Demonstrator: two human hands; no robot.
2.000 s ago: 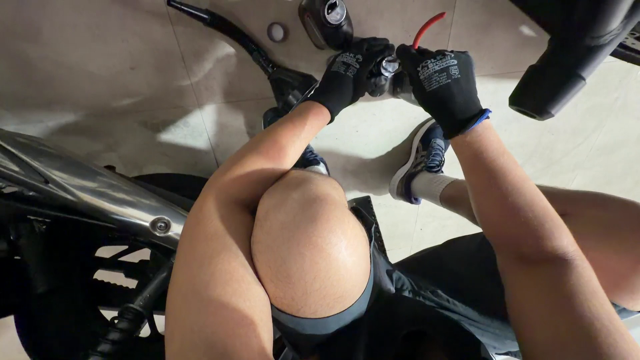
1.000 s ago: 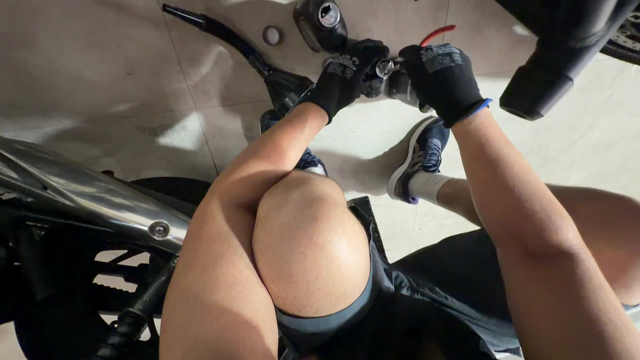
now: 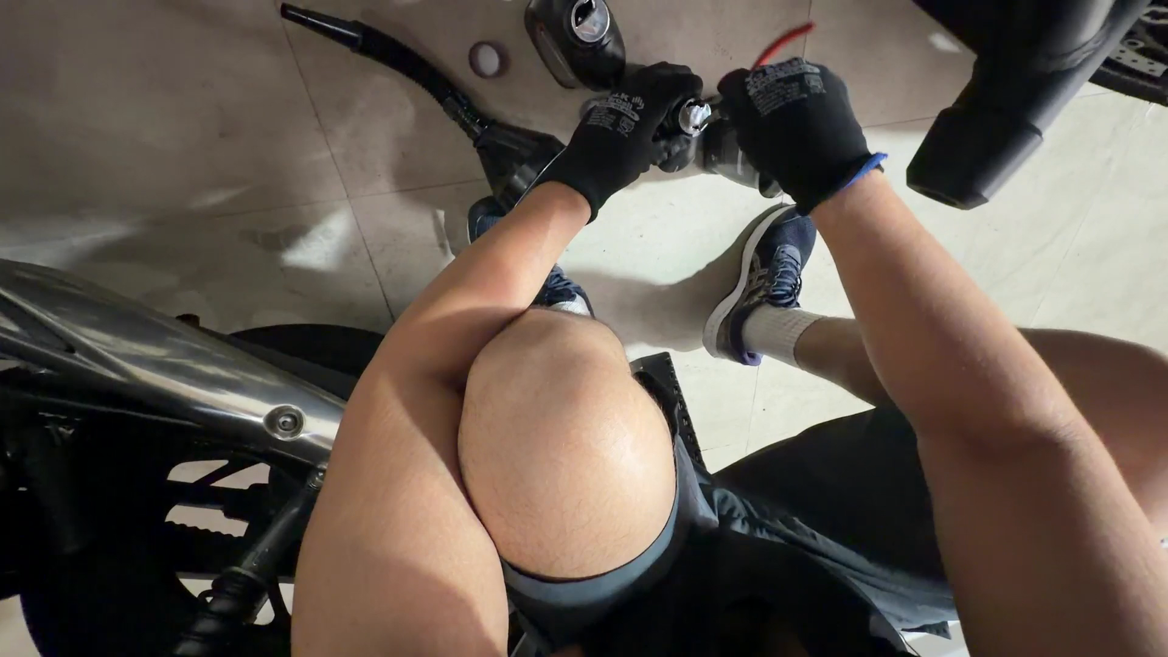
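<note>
My left hand (image 3: 634,128), in a black work glove, is closed around the neck of a dark bottle whose round mouth shows torn silver foil (image 3: 694,117). My right hand (image 3: 789,123), gloved the same way, grips pliers with a red handle (image 3: 783,44) that sticks out above the fist. The pliers' jaws are at the foil, though their tips are hard to make out. Part of a dark container (image 3: 733,157) shows below and between the hands. Just left of them stands a black bottle (image 3: 577,46) with an opened silver foil seal on its mouth.
A black long-necked funnel (image 3: 516,155) lies left of my left hand, and a small round cap (image 3: 488,60) is on the tiled floor. A motorcycle's metal exhaust (image 3: 155,347) and shock absorber (image 3: 246,566) are at lower left. A black plastic part (image 3: 985,137) juts in at upper right, near a wheel.
The foil on the bottle mouth between my hands looks more torn and raised than before. The red handle has tilted a little. Both hands keep nearly the same places.
</note>
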